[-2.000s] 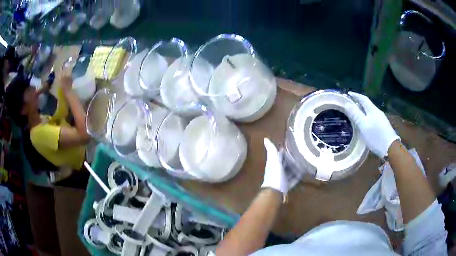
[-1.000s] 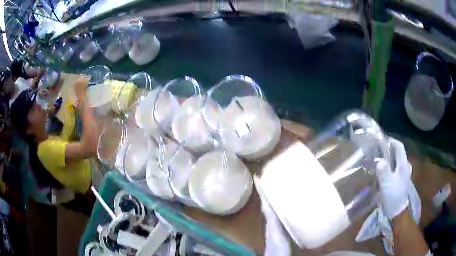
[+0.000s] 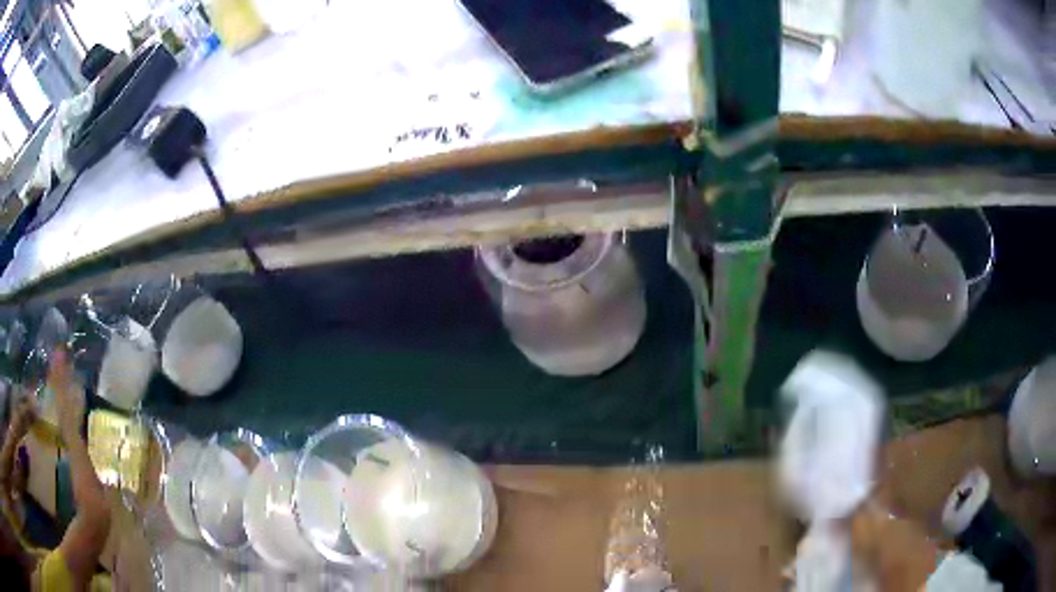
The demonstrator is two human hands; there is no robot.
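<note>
A tank body (image 3: 573, 318) with a dark round centre at its mouth stands on the dark green conveyor, left of the green post. My right hand (image 3: 828, 439), in a white glove, is blurred above the bench edge, right of the post and apart from the tank. Its fingers are unclear. A small white part of my left hand (image 3: 639, 579) shows at the bottom edge, mostly cut off. Something clear and shiny (image 3: 640, 503) lies just above it; I cannot tell if they touch.
Several tank bodies (image 3: 423, 509) stand on the brown bench at lower left. Another tank (image 3: 915, 289) is on the conveyor beyond the green post (image 3: 735, 312). A dark device (image 3: 990, 526) is at lower right. A phone-like device (image 3: 556, 41) lies on the white shelf. A person's arm (image 3: 81, 486) is at left.
The view has swung up towards the conveyor and shelf. The tank that was tilted between my hands is no longer in them; a tank with a dark centre now shows on the conveyor.
</note>
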